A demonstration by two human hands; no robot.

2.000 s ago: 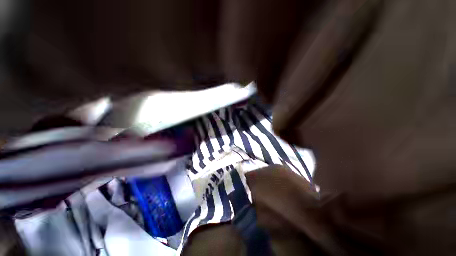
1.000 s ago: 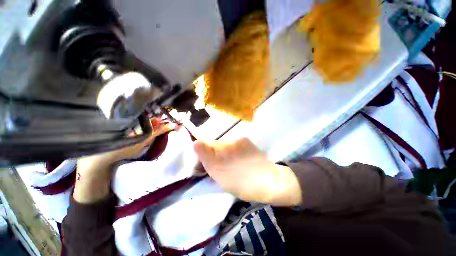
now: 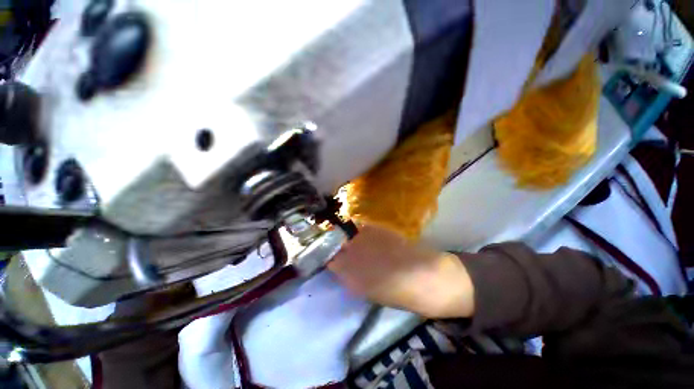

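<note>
The pale grey-white garment piece with maroon stripes [image 3: 293, 334] lies bunched in front of the sewing machine [image 3: 304, 68]. Its edge runs up to the bright lamp glow at the needle area, where small metal parts partly show. My right hand [image 3: 399, 270] is at the cloth edge beside the needle area, blurred, with its fingertips hidden by the glow and a dark part; its grip cannot be made out. My left hand is hidden behind the machine head and the dark guard; only its brown sleeve [image 3: 148, 334] shows at the lower left.
Two orange-yellow tassels [image 3: 407, 182] [image 3: 552, 129] hang under the machine arm. The white table [image 3: 502, 220] extends right, with a teal tray [image 3: 628, 95] at its far end. More white and maroon cloth [image 3: 609, 243] lies beyond the table edge. Striped apron cloth [image 3: 403, 361] shows below.
The view has shifted, so the machine head fills more of the upper left. My left hand, visible a second ago at the needle area, is now hidden. My right hand remains near the needle.
</note>
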